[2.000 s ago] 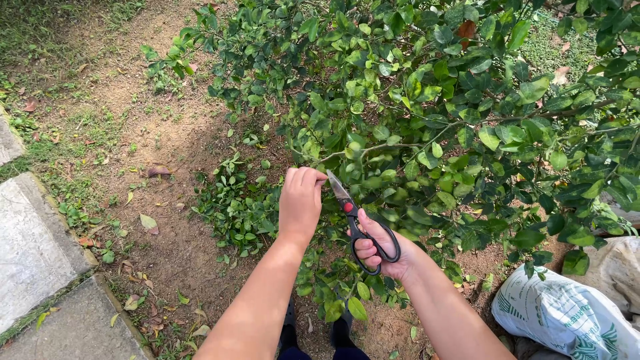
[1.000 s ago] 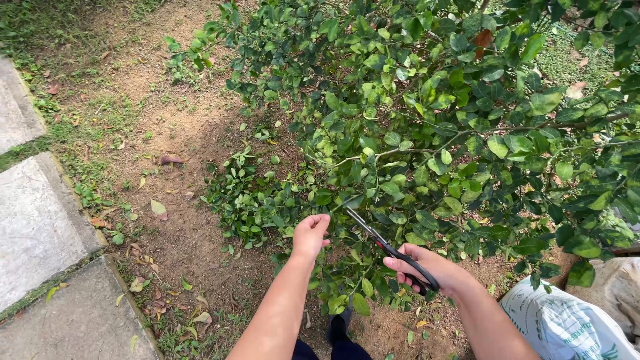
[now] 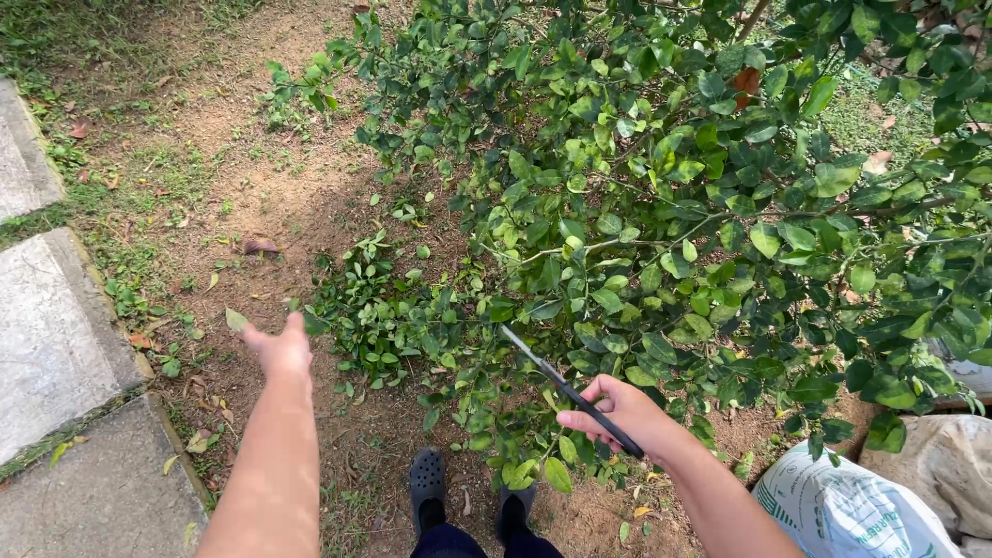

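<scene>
My right hand (image 3: 620, 415) holds a pair of scissors with black handles (image 3: 593, 411), seen nearly edge-on. Their blades point up and left at the lower leaves of a leafy green bush (image 3: 620, 225). Out to the left, over bare soil, my left hand (image 3: 280, 349) has its thumb and fingers spread. A small green leafy piece (image 3: 310, 319) shows just at its fingertips, apparently loose; contact cannot be told. Between my hands, a heap of cut leafy twigs (image 3: 372, 310) lies on the ground.
Concrete slabs (image 3: 58, 341) run along the left side with grass at their edges. A white printed sack (image 3: 849, 504) and a pale, dirty sack (image 3: 938, 465) stand at the lower right. My feet in dark clogs (image 3: 428, 480) are below the bush. A dry brown leaf (image 3: 260, 246) lies on the soil.
My left hand has swung left, away from the bush and the scissors, and its fingers have spread. My right hand still holds the scissors near the lower leaves.
</scene>
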